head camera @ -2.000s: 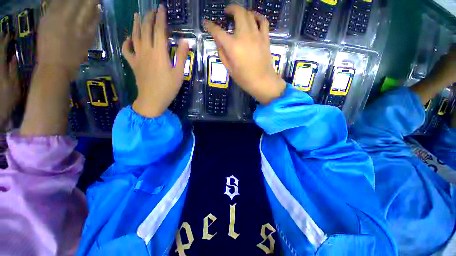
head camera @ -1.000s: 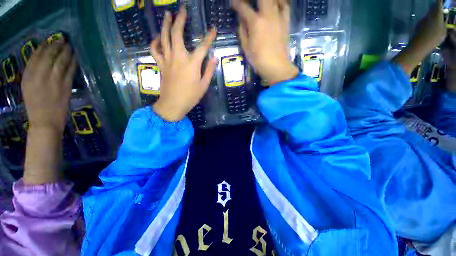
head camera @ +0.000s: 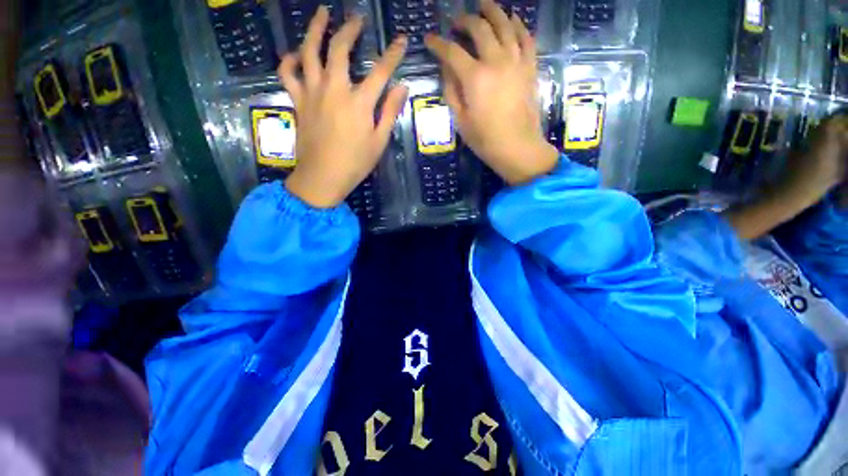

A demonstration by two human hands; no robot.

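Note:
A clear blister tray (head camera: 609,167) holds two rows of keypad phones in front of me. In the near row, a phone at the left (head camera: 275,137), one between my hands (head camera: 435,139) and one at the right (head camera: 584,119) have lit white screens. My left hand (head camera: 339,116) is over the tray, fingers spread, its fingertips by the far row's keypads. My right hand (head camera: 493,93) is also over the tray, fingertips near the far-row keypads (head camera: 409,20). Neither hand is lifting a phone. The hands hide other near-row phones; whether fingertips press keys I cannot tell.
Another tray with dark-screened, yellow-framed phones (head camera: 104,76) lies at the left. A bright green block (head camera: 689,112) lies on the green bench top (head camera: 665,65). More trayed phones (head camera: 744,133) and a neighbour's arm (head camera: 790,191) are at the right. A blurred pink sleeve (head camera: 102,409) is at the left.
The view has shifted, so the tray sits further left than two seconds ago. My right hand's fingers have spread out over the far row. The left neighbour's hand has left the phones there.

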